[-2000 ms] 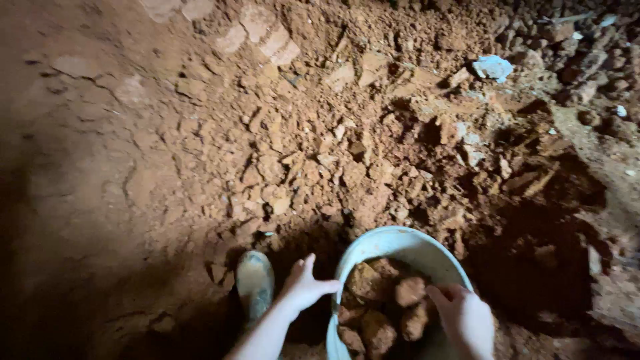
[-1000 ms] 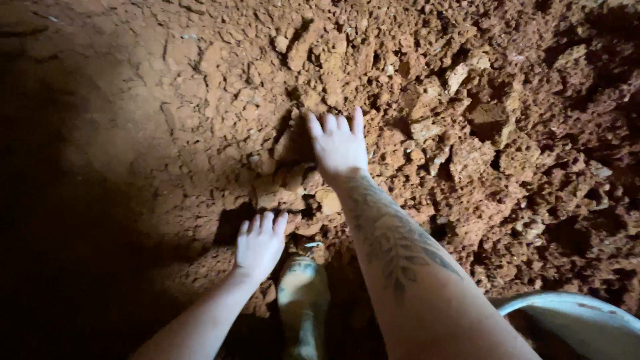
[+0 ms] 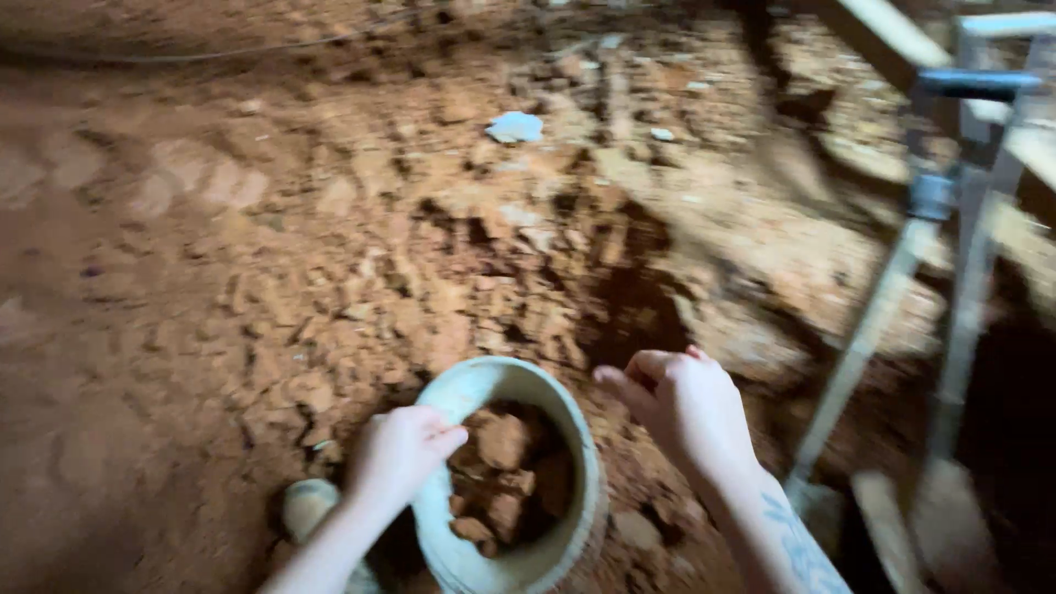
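A pale plastic bucket [image 3: 583, 462] stands on the reddish soil, with brown clods of earth [image 3: 503, 441] inside. My left hand [image 3: 402, 454] grips the bucket's left rim, thumb toward the inside. To the right of the bucket, above the ground, is my right hand [image 3: 681, 396], its fingers curled and thumb stretched out to the left; it appears to hold nothing, though the view is blurred. A tattoo shows on the right forearm. Loose broken soil [image 3: 445, 305] spreads beyond the bucket.
A boot [image 3: 310, 507] is beside the bucket at lower left. On the right, a shovel [image 3: 862, 330] with a dark handle leans near metal legs [image 3: 973, 305]. A pale blue scrap [image 3: 515, 127] lies on the soil, and a thin cable [image 3: 206, 58] crosses the upper left.
One second ago both hands were at the soil near the boot; now my left hand is on the bucket rim and my right hand is beyond its right side. The view has swung right.
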